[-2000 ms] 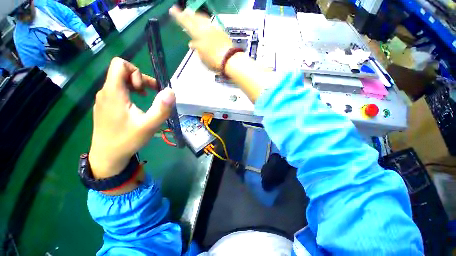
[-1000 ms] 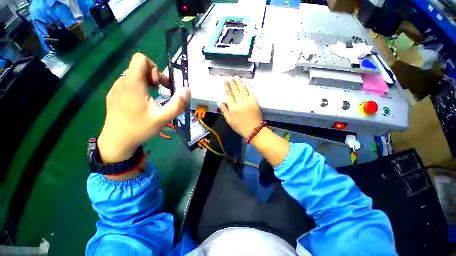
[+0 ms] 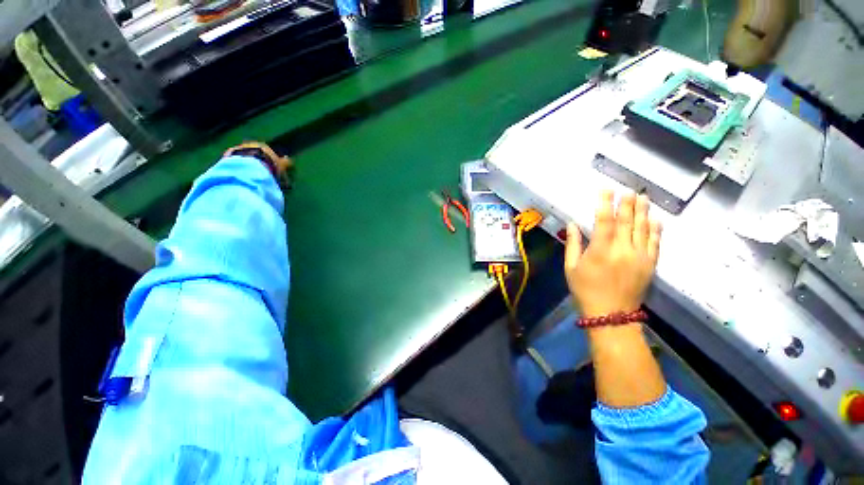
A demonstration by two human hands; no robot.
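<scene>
My left arm reaches far out over the green table. Only a small part of my left hand [image 3: 270, 161] shows beyond the sleeve, and what it holds is hidden. My right hand [image 3: 614, 251] lies flat and empty at the front edge of the white machine [image 3: 701, 251], fingers extended and thumb apart. On the machine, a pale teal-green frame [image 3: 663, 121] sits around the dark fixture [image 3: 699, 110], with a silver-grey rectangular frame inside it. No black frame is visible in my hands.
Red-handled pliers [image 3: 456, 214] lie on the green table [image 3: 379, 246] beside a grey-white box [image 3: 495, 230] with orange-yellow cables. Stacked black trays [image 3: 256, 71] stand at the far left. A red stop button [image 3: 855, 407] is at the right edge; crumpled white wipes [image 3: 791, 223] lie on the machine.
The view has turned left. My left hand has moved far out to the left, and the dark frame it held is out of sight. My right hand remains at the machine's front edge.
</scene>
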